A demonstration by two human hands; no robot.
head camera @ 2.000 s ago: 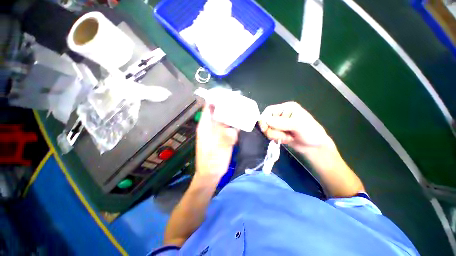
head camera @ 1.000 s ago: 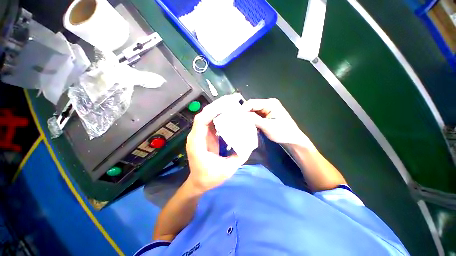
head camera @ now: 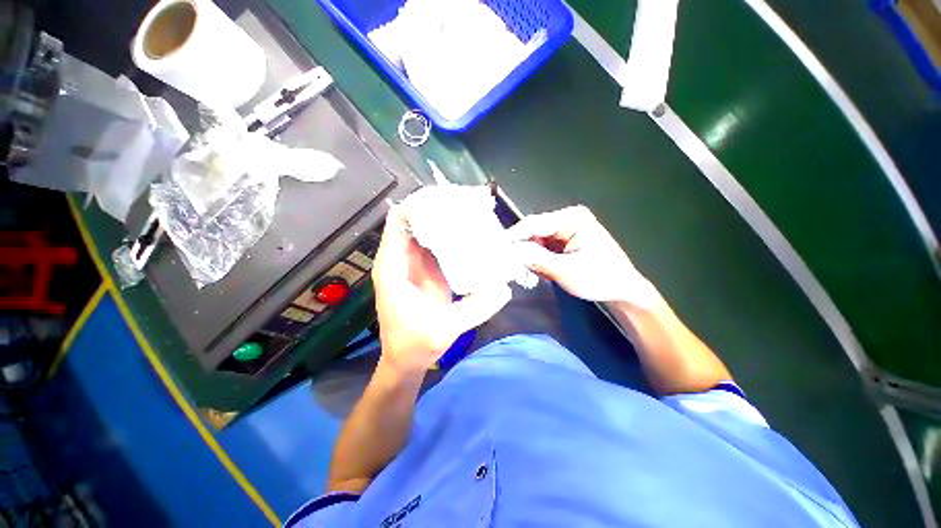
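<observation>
A white power adapter (head camera: 461, 232) is held in front of my body, with its surface overexposed so that fine detail is lost. My left hand (head camera: 413, 299) grips it from the left and below, fingers and thumb around it. My right hand (head camera: 570, 253) is at its right side, fingertips pinched on a small white part, perhaps the cord, at the adapter's lower right edge. I cannot tell whether the casing is closed.
The machine base (head camera: 299, 211) stands at the left with crinkled clear film (head camera: 215, 232), a white roll (head camera: 222, 57), a red button (head camera: 331, 290) and a green button (head camera: 248, 352). A blue basket (head camera: 454, 126) of white shells, a ring (head camera: 414, 128) and a white bar (head camera: 650, 52) lie beyond.
The adapter has been turned in my left hand and sits slightly left of where it was. My right hand has moved from the hanging cord to the adapter's side.
</observation>
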